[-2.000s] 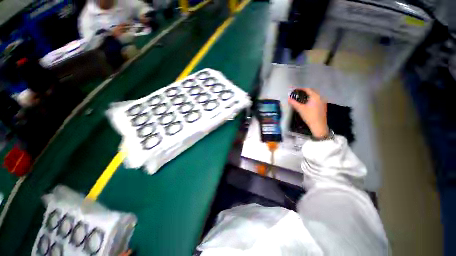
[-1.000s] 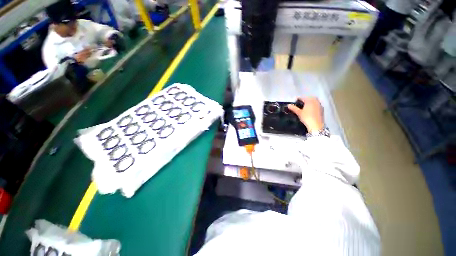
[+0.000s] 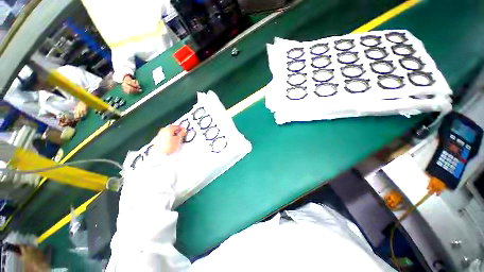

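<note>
My left hand [image 3: 170,139] is over the left foam sheet stack [image 3: 196,175], its fingertips at dark watch cases [image 3: 189,135]. Whether the fingers grip one cannot be told. A row of watch cases [image 3: 212,133] lies to the right of the hand on this foam, and a few more show at its left, partly hidden by the hand and sleeve. The right foam sheet stack [image 3: 339,110] bears full rows of watch cases [image 3: 353,70]. My right hand is out of the picture.
The green bench [image 3: 265,170] has yellow tape. A handheld controller [image 3: 455,149] with orange trim and cable is at the right. A dark box [image 3: 102,223] stands at lower left. Across the line are a red bin [image 3: 186,57] and people in white coats; another hand [image 3: 34,260] blurs at lower left.
The view has swung left. My right hand, seen before at the black fixture on the side machine, has left the picture. My left hand now shows over the left foam stack.
</note>
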